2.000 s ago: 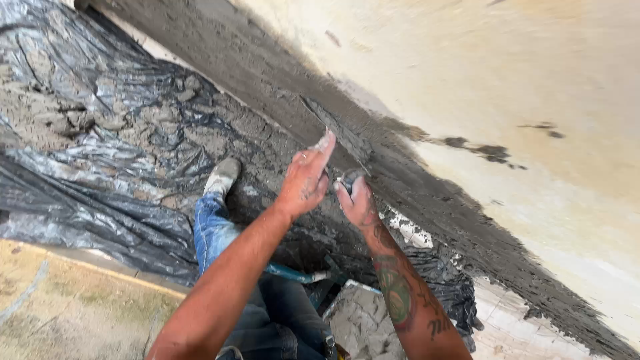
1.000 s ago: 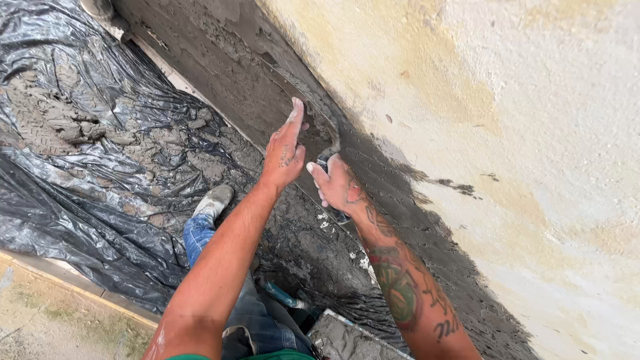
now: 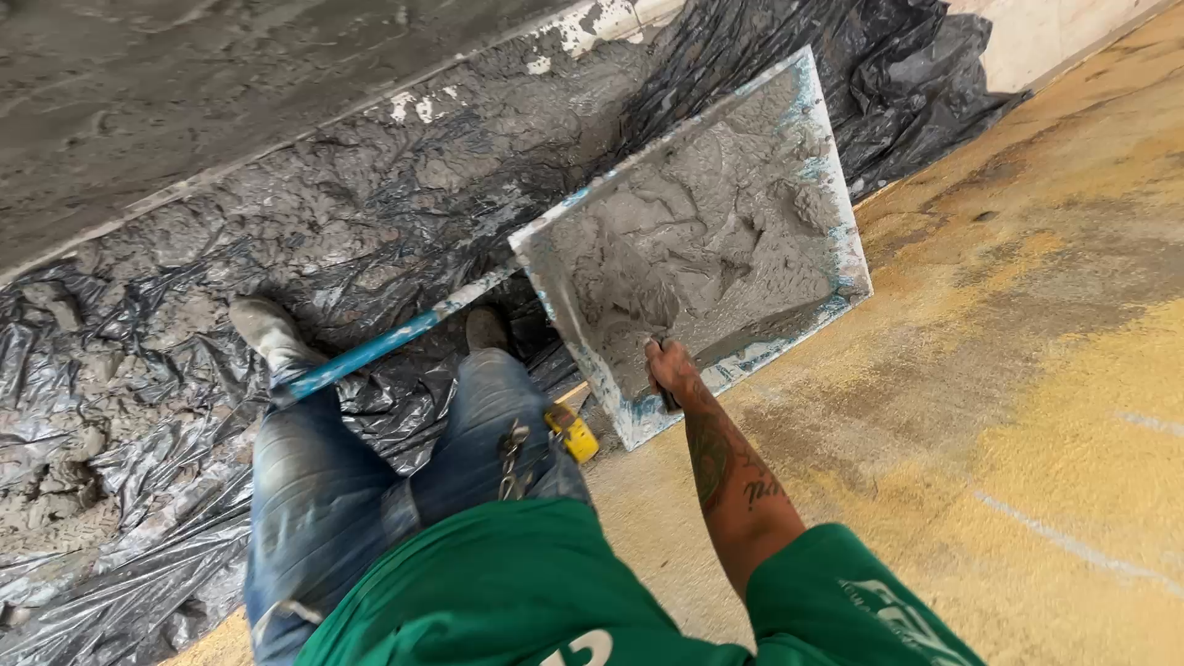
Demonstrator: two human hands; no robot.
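My right hand [image 3: 670, 368] grips the dark handle of a trowel [image 3: 668, 400] at the near edge of a large mortar tray [image 3: 856, 217]. The trowel's blade is hard to tell apart from the wet grey mortar [image 3: 703, 222] spread in the tray. The tray's pale rim is smeared with blue and mortar. My left hand is out of view.
A blue bar [image 3: 398, 342] runs from the tray's left corner across my legs. Mortar-covered black plastic sheeting [image 3: 388, 217] lies under my boots. A freshly coated grey surface [image 3: 185, 83] is at upper left, a yellowish, stained surface [image 3: 1045, 370] at right. A yellow tape measure [image 3: 573, 433] hangs at my hip.
The view has swung from the mortared wall to the tray. Both hands were together at the wall; now my right hand is at the tray and my left has gone out of view.
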